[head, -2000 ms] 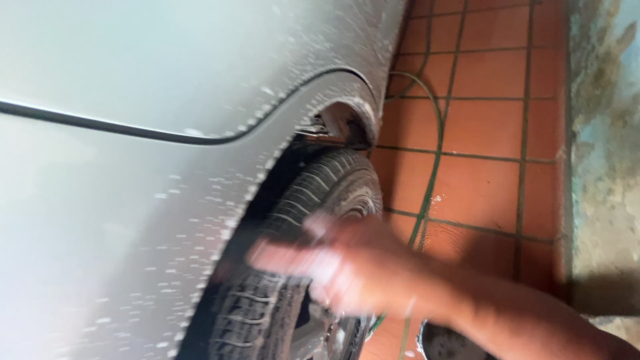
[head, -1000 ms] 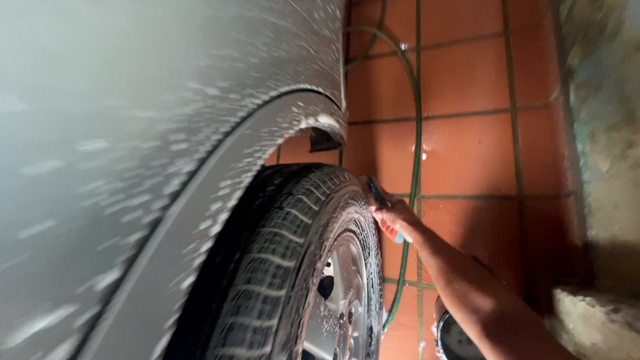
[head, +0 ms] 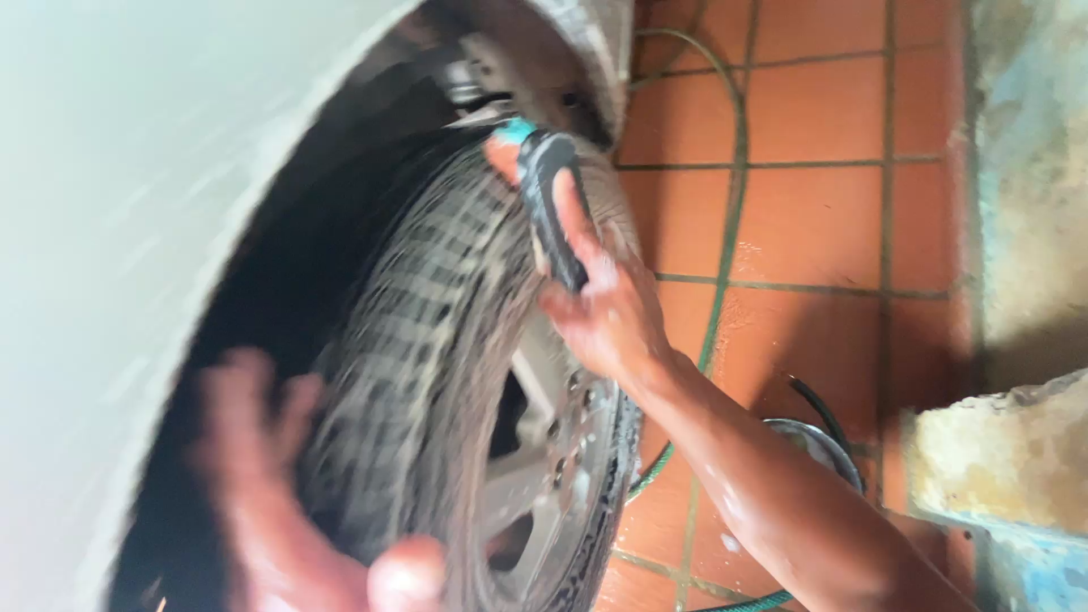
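Note:
My right hand (head: 608, 306) grips a dark-handled scrub brush (head: 552, 204) with a teal part, held against the upper shoulder of a car tyre (head: 425, 314). Suds streak the tread and sidewall. My left hand (head: 272, 476), blurred, has its fingers spread beside the tread, low in the wheel arch, and holds nothing. The spoked wheel rim (head: 527, 476) lies below my right hand, with foam drops on it. The brush's bristles are hidden.
The silver car body (head: 170, 153) fills the left side. A green hose (head: 738, 170) curves over the orange floor tiles (head: 807, 221). A bucket (head: 816, 446) stands partly behind my right forearm. At the right are a weathered wall (head: 1037, 187) and a concrete ledge (head: 1003, 450).
My left hand has come into view beside the tread. The brush has moved from the tyre's outer edge onto its upper shoulder. The view is closer to the wheel.

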